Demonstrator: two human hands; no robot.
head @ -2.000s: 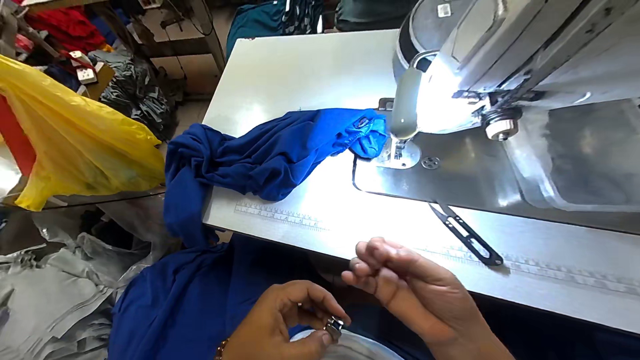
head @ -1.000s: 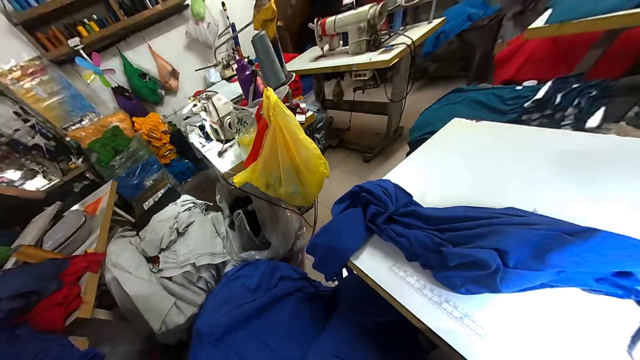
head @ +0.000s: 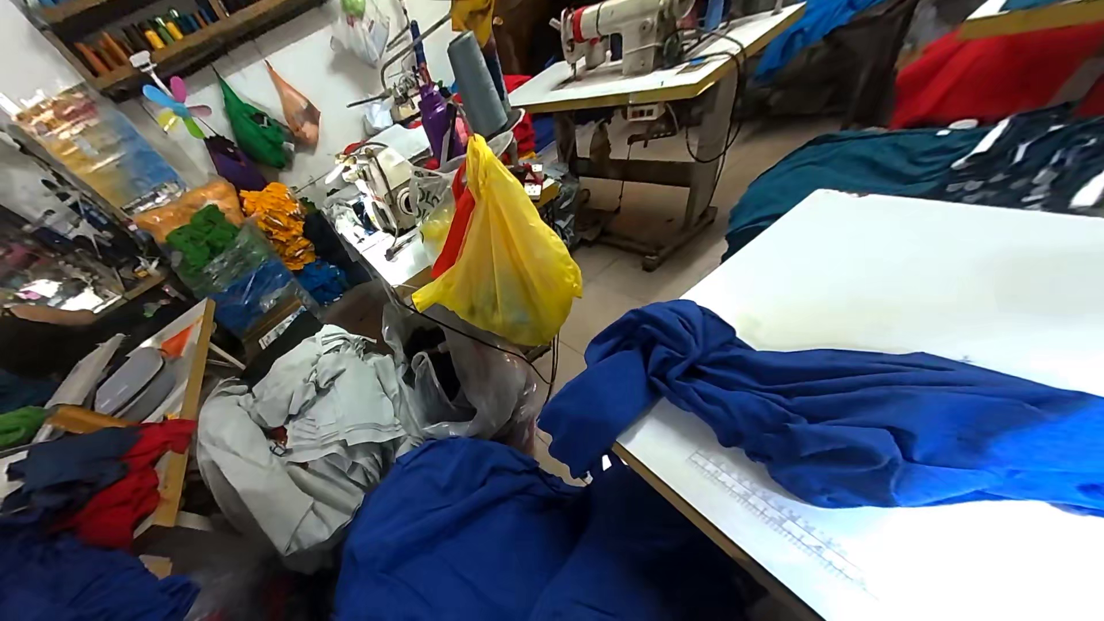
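Observation:
Neither my left hand nor my right hand shows in the head view now. A length of blue fabric [head: 845,414] lies bunched across the white sewing table [head: 897,276] at the right, its end hanging over the table's left corner. Below it, more blue cloth [head: 483,535] is heaped at the bottom centre. A printed measuring scale [head: 776,517] runs along the table's near edge. What my hands hold or touch is out of sight.
A yellow plastic bag [head: 509,267] hangs from a second table with a white sewing machine [head: 388,185]. Pale grey garments [head: 319,414] are piled left of the blue cloth. Another sewing machine [head: 630,34] stands on a table behind. Teal fabric [head: 845,164] lies beyond the near table.
The view has swung far to the left. Both hands, the small metal part held in my left hand, the thread snips and the near sewing machine, all seen two seconds ago, are out of frame.

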